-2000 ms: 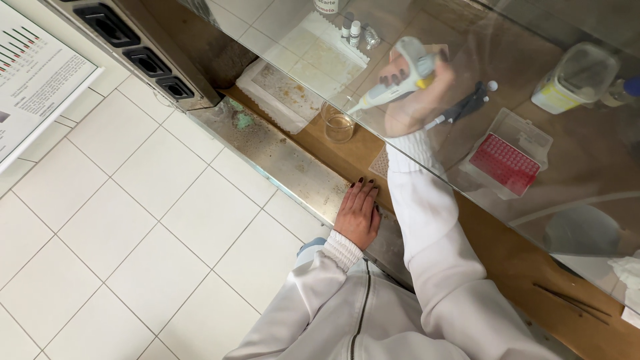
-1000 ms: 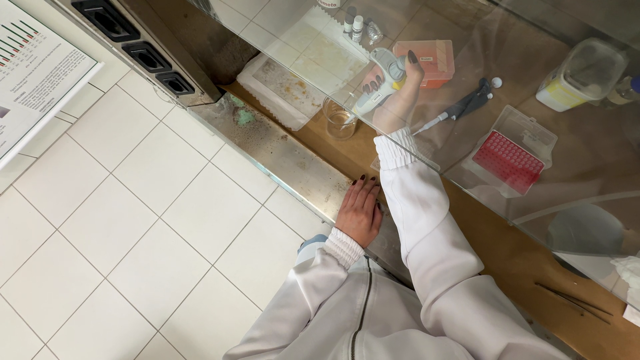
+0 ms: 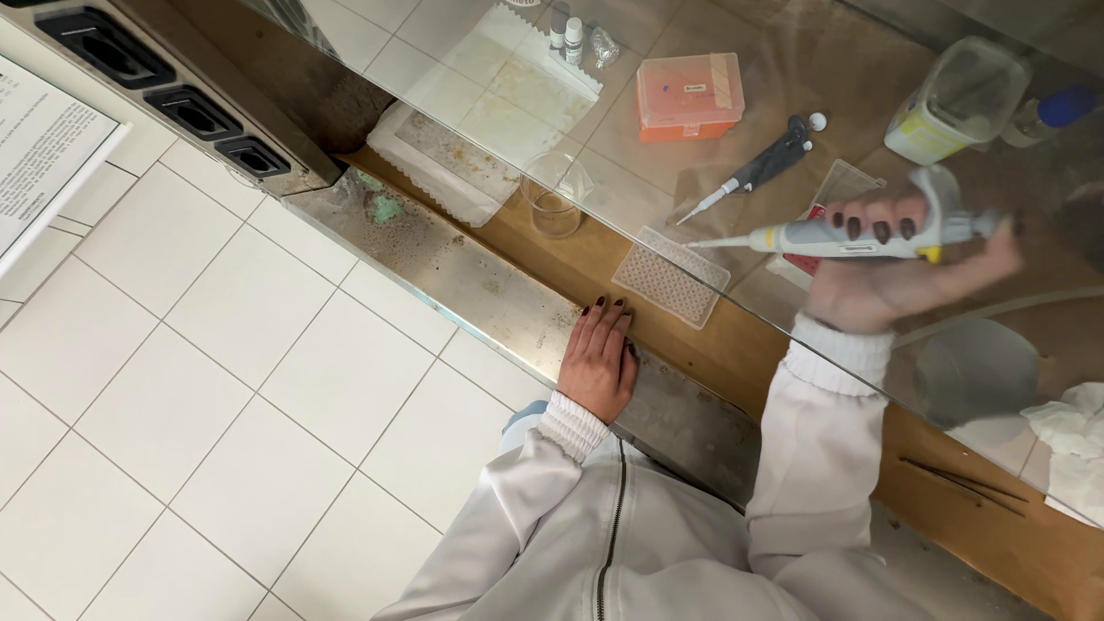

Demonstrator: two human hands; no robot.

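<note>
Behind the glass sash, my right hand (image 3: 871,259) grips a grey-and-white micropipette (image 3: 828,241), its tip pointing left over the back edge of a clear multiwell plate (image 3: 673,278). Whether the tip touches the plate cannot be told. My left hand (image 3: 599,360) rests flat on the metal front ledge, holding nothing. A round glass dish (image 3: 552,211) stands left of the plate. Behind the plate lies a dark micropipette (image 3: 768,162), and an orange tip box (image 3: 690,95) with a clear lid is farther back. A red tip rack (image 3: 802,259) is partly hidden by my right hand.
The glass sash edge (image 3: 746,308) crosses above the work surface. Tweezers (image 3: 962,486) and crumpled white tissue (image 3: 1074,423) lie at right. A plastic tub (image 3: 957,99) and blue-capped bottle (image 3: 1048,115) stand back right. Small vials (image 3: 573,41) stand near a stained paper sheet (image 3: 526,82).
My right hand has moved right with the micropipette, from near the orange tip box to beside the red tip rack. The multiwell plate is now in fuller view. My left hand has stayed put.
</note>
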